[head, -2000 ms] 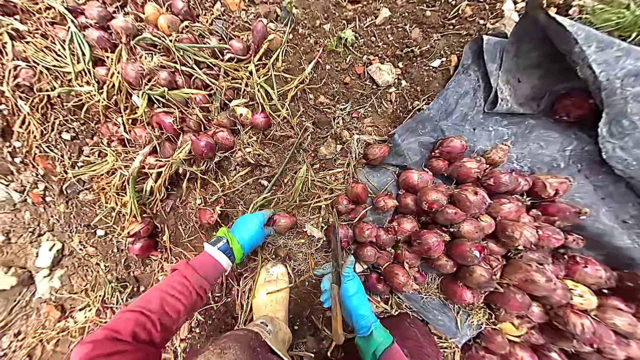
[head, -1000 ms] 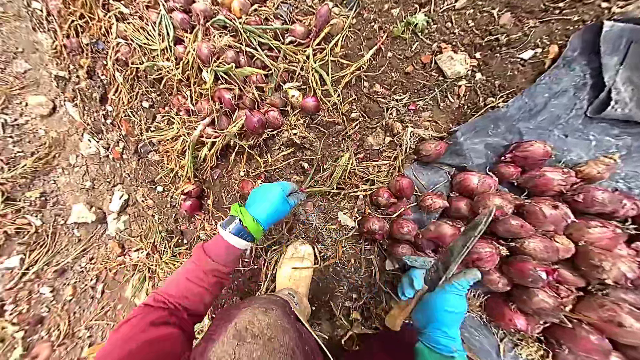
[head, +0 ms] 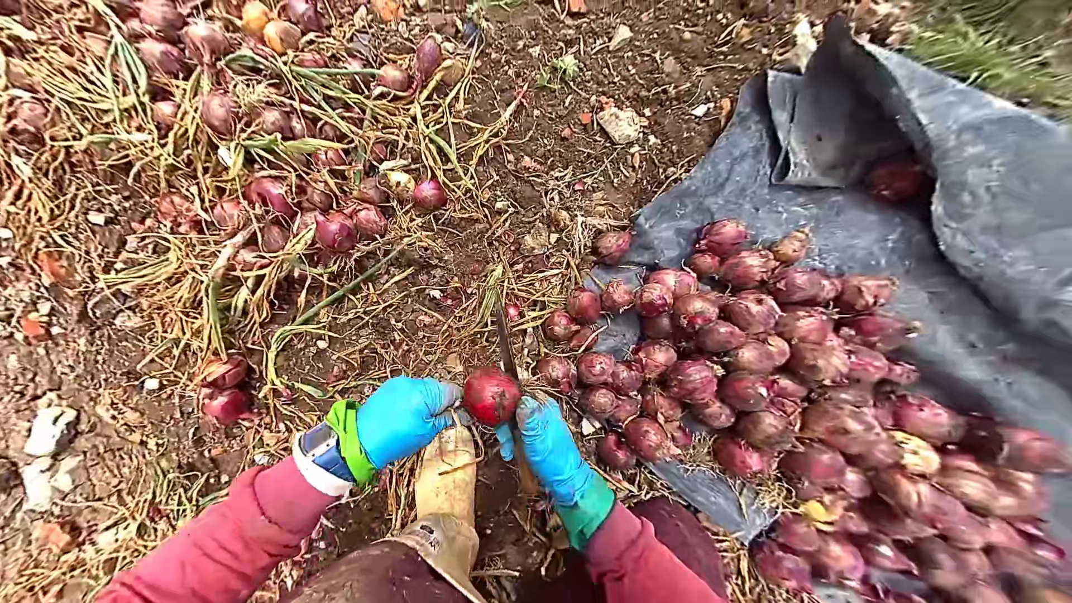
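Observation:
Low in the middle, a red onion [head: 492, 396] sits between my two blue-gloved hands. My left hand [head: 409, 419] has its fingers closed at the onion's left side. My right hand [head: 553, 448] grips a knife [head: 506, 339] with a long, dark blade pointing up and away, just behind the onion's right side. The knife's handle is partly hidden by the right hand. Whether the blade touches the onion cannot be told.
Onions with dry leaves [head: 335, 230] lie on soil at upper left. A pile of topless red onions [head: 754, 352] covers part of a dark plastic sheet [head: 997, 201], folded over at upper right. My booted foot [head: 446, 477] stands below; pale stones [head: 50, 431] lie at left.
A second ago the hands were apart, the knife over the pile; now they are together with an onion between them. The view has swung right and back.

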